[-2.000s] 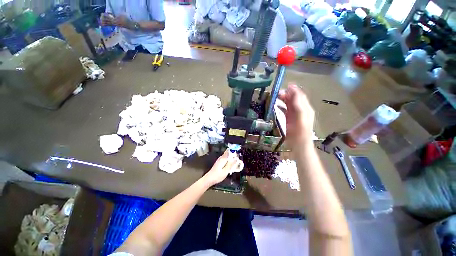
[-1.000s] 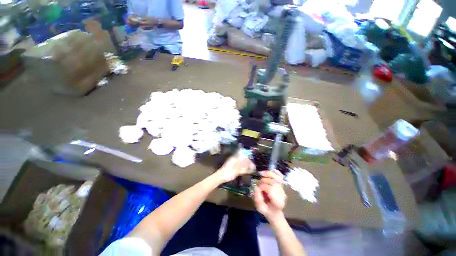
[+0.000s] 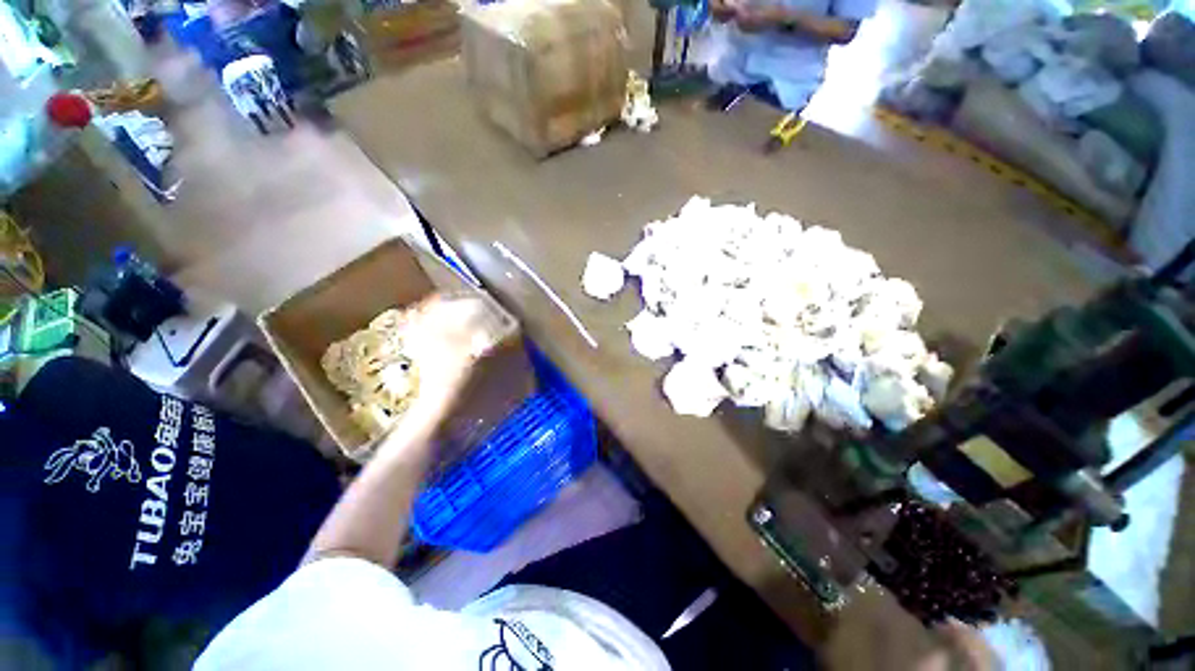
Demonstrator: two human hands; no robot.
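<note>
My left hand [image 3: 452, 328] is over the right side of the open brown carton [image 3: 295, 354] at the left; it is blurred, and whether it holds anything cannot be seen. Cream plush pieces [image 3: 374, 367], some with dark eyes, lie in the carton. A large heap of cream-white pieces [image 3: 786, 308] lies on the brown table. The dark green hand press [image 3: 1035, 406] stands at the right, tilted in view, with dark safety eyes [image 3: 937, 564] by its base. White washers [image 3: 1016, 645] show at the bottom edge. My right hand [image 3: 963, 649] is a blurred, cut-off patch beside them.
A blue crate [image 3: 511, 459] is between carton and table edge. A white strip [image 3: 548, 295] lies near that edge. A closed carton [image 3: 544, 72] and yellow-handled pliers [image 3: 786, 129] are at the far side. A person's hands [image 3: 773, 16] show beyond; a dark printed shirt [image 3: 144, 511] is at lower left.
The view has swung left. My left hand has moved from the press base to over the carton. My right hand has left the lever area beside the press and is mostly out of view.
</note>
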